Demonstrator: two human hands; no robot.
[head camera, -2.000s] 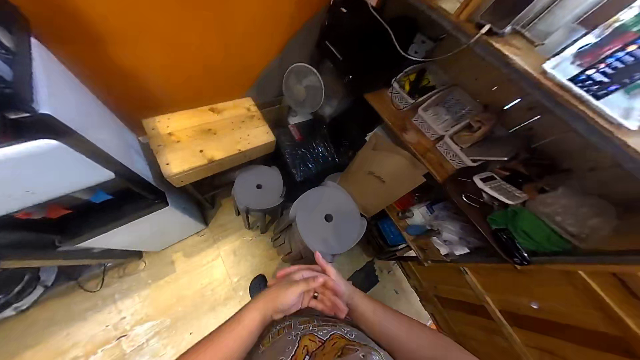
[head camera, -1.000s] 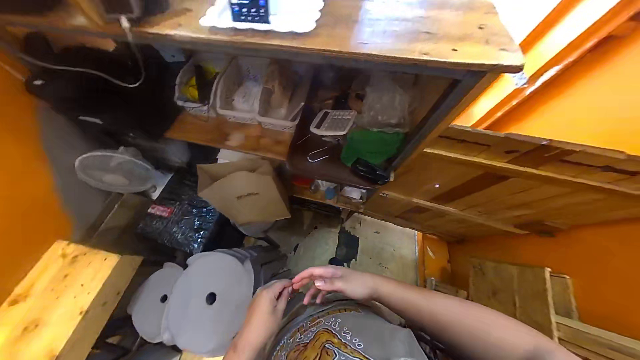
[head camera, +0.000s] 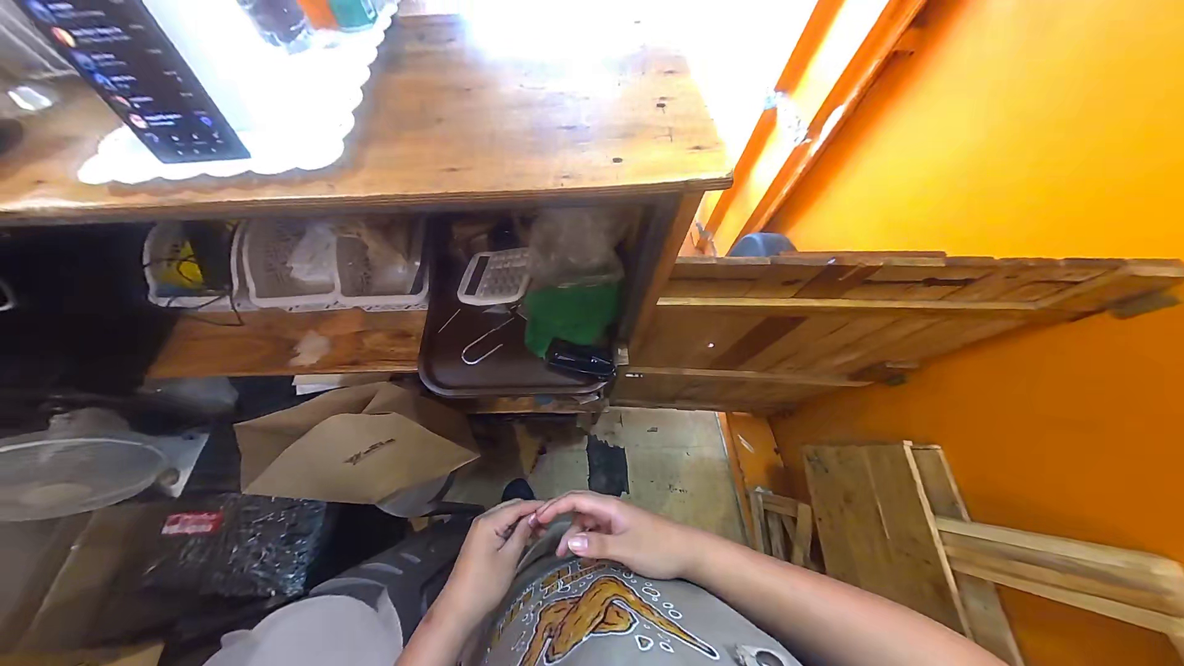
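My left hand and my right hand meet in front of my printed grey shirt, fingertips touching. Neither hand shows anything held in it; the fingers are loosely bent. Beyond them, under a wooden counter, a brown tray carries a white calculator, a green cloth, a clear plastic bag and a black object. A brown paper bag stands to the left of my hands.
White plastic baskets sit on the shelf. At lower left are a fan, a black-wrapped parcel and a grey stool. A low wooden gate joins the counter at right, with wooden boards by the orange wall.
The view has swung far to the right, toward the counter and gate. My hands have gone from clasped together to lightly touching at the fingertips.
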